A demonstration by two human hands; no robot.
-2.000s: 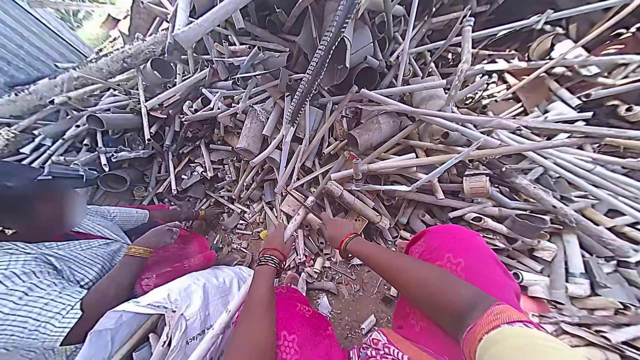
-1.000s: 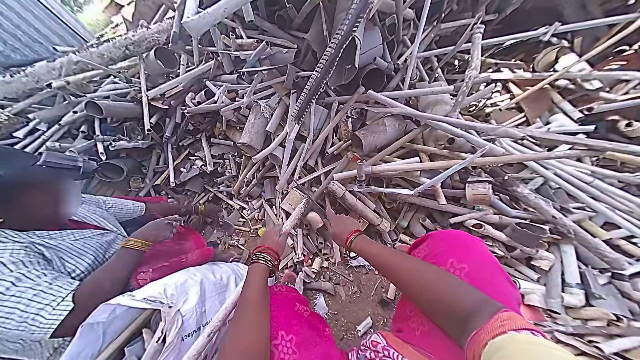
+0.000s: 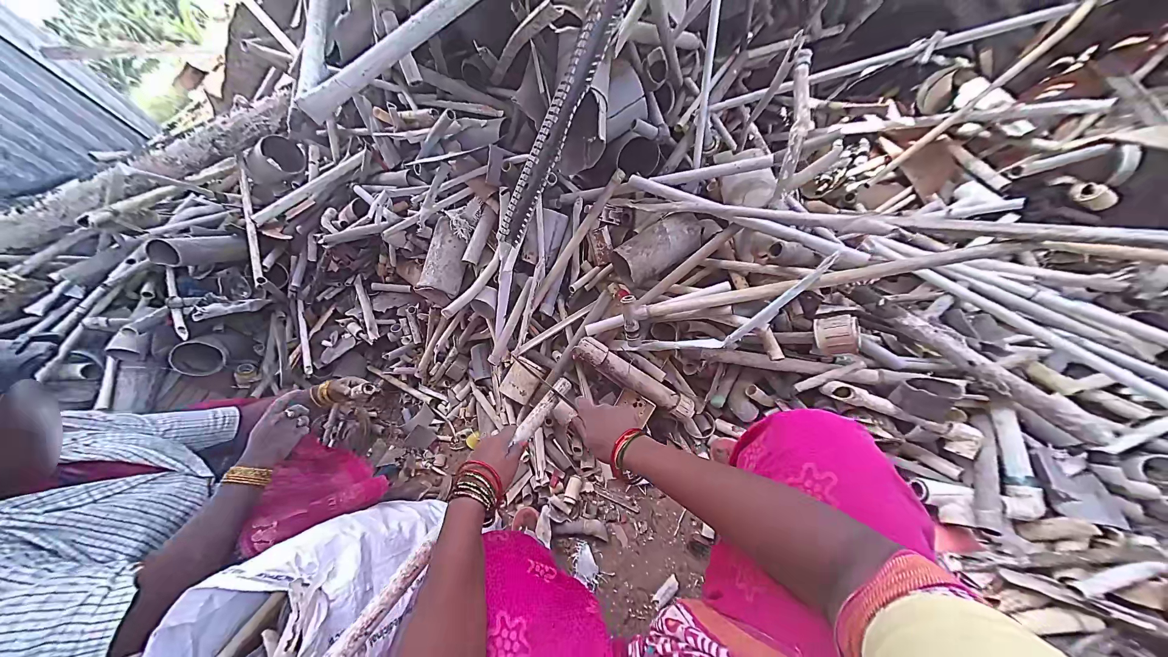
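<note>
My left hand (image 3: pixel 497 456), with bangles at the wrist, is closed around a pale, dirty plastic pipe (image 3: pixel 542 412) that slants up and away from it. The pipe's lower length (image 3: pixel 388 598) seems to show beyond my left forearm. My right hand (image 3: pixel 598 424) is at the pipe's upper part, just right of it; a thin dark strip (image 3: pixel 568 365) rises from between the hands, and what the right fingers hold is too small to tell. A thicker brown pipe piece (image 3: pixel 634 376) lies just beyond my right hand.
A large heap of scrap pipes (image 3: pixel 821 219) spreads ahead and to the right. Another person (image 3: pixel 119 520) crouches at the left, hands near small pieces. A white sack (image 3: pixel 338 557) holding pipes lies between us. Corrugated metal sheet (image 3: pixel 64 100) stands at the far left.
Both my hands stay at the same pipe. The other person's hand at the left has shifted slightly around small pieces.
</note>
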